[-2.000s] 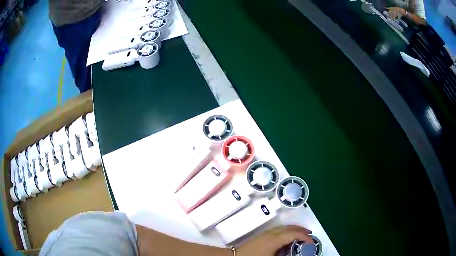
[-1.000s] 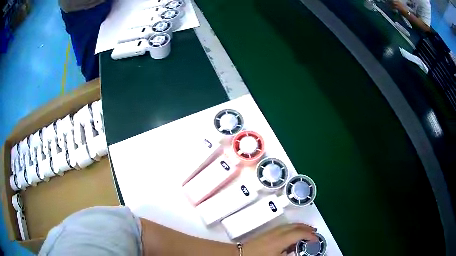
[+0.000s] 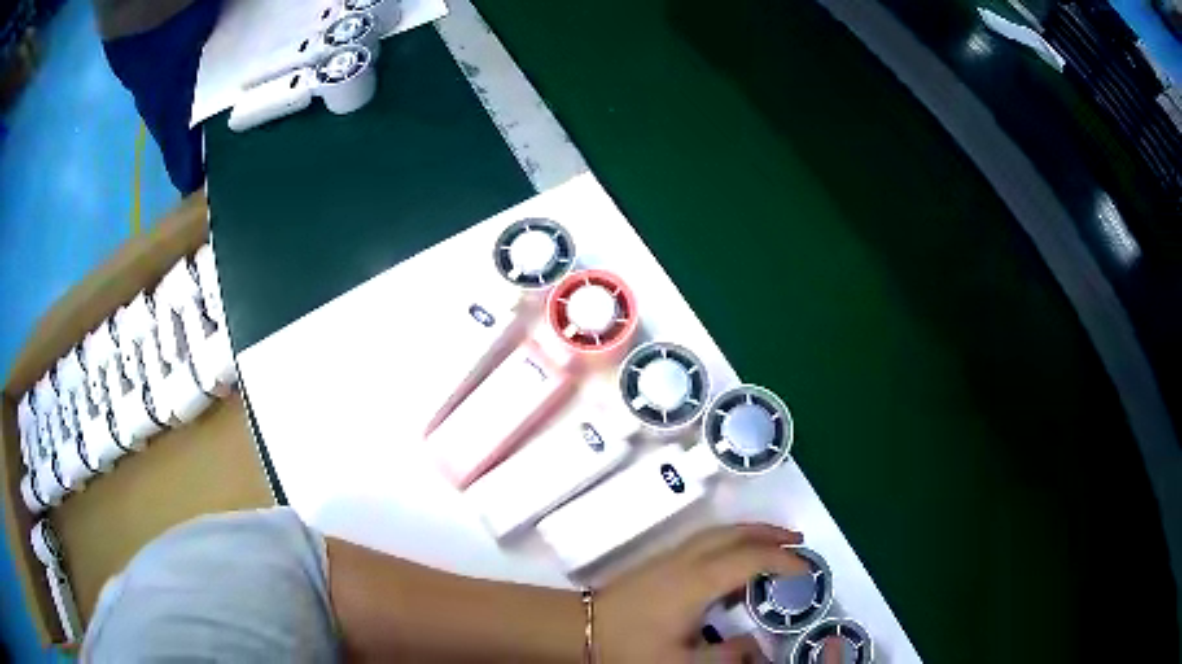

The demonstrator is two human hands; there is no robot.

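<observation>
My left hand [image 3: 687, 590] reaches in from the lower left, its fingers around a white handheld fan whose grey-ringed head [image 3: 789, 589] shows beyond them. The hand hides most of this handle. Another fan head [image 3: 831, 645] is cut off by the bottom edge, with a skin-toned patch over its middle. I cannot tell if that is a fingertip of my right hand. Up the sheet lie two white fans [image 3: 747, 429] [image 3: 664, 385], a pink fan [image 3: 592, 311] and a further white fan [image 3: 534, 252], heads to the right.
The fans lie on a white sheet [image 3: 324, 389] over a dark green bench [image 3: 376, 182]. A green conveyor belt [image 3: 778, 208] runs along the right. An open carton [image 3: 169, 499] of white fans stands at the left. More white fans [image 3: 347, 65] and a person [image 3: 156, 78] are at the top left.
The view has shifted, so the fans sit further up and left. The second fan head at the bottom edge has come into view below the one at my left hand.
</observation>
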